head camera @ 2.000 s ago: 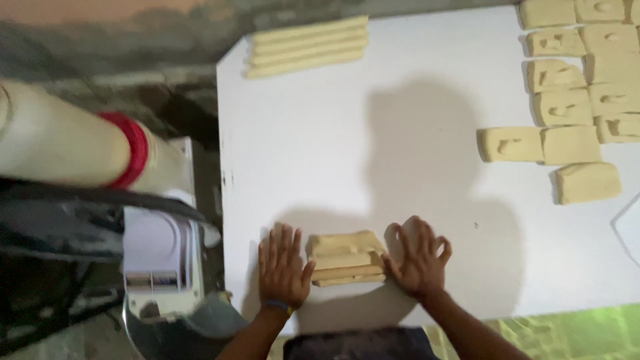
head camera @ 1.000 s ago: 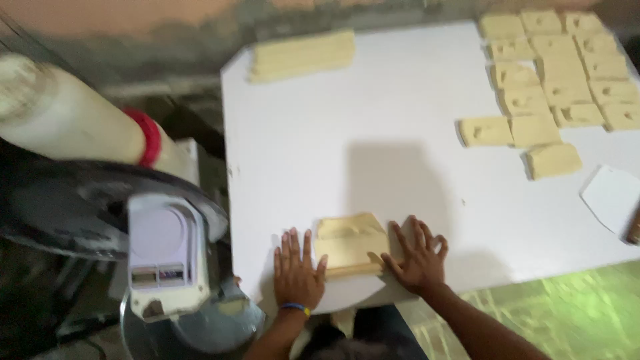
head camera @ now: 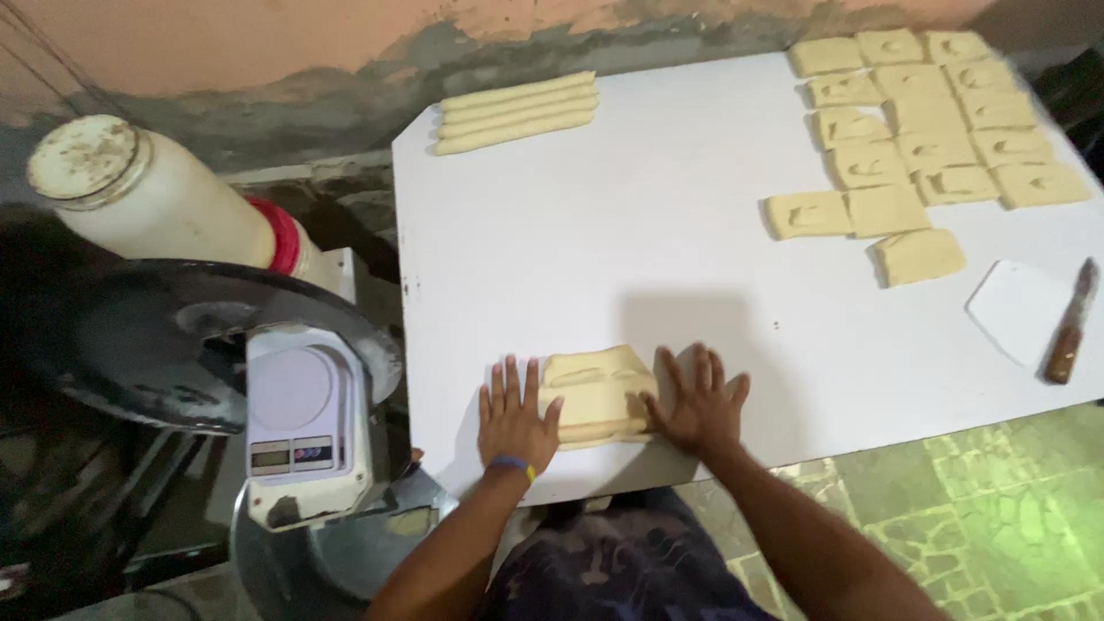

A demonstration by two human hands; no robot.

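Note:
A folded sheet of pale dough (head camera: 597, 397) lies near the table's front edge, with a thin rolled or layered strip along its near side. My left hand (head camera: 517, 423) lies flat on the table at the dough's left edge, fingers spread, the thumb touching it. At the right edge, my right hand (head camera: 700, 401) has its fingers apart and its thumb on the dough. Several dough rolls (head camera: 517, 112) lie side by side at the table's far left. Many flat dough pieces (head camera: 927, 121) cover the far right, and a single piece (head camera: 919, 257) lies nearest.
On the white table (head camera: 690, 198), a white plastic scraper (head camera: 1018, 310) lies beside a wooden-handled knife (head camera: 1069, 332) at the right. Left of the table stand a kitchen scale (head camera: 297, 414), a large black basin (head camera: 129, 336) and a whitish plastic container (head camera: 172, 198) with a red band.
The dough between my hands shows more of its flat surface than two seconds ago. Both hands remain at its sides. The view has shifted, bringing the knife into full sight.

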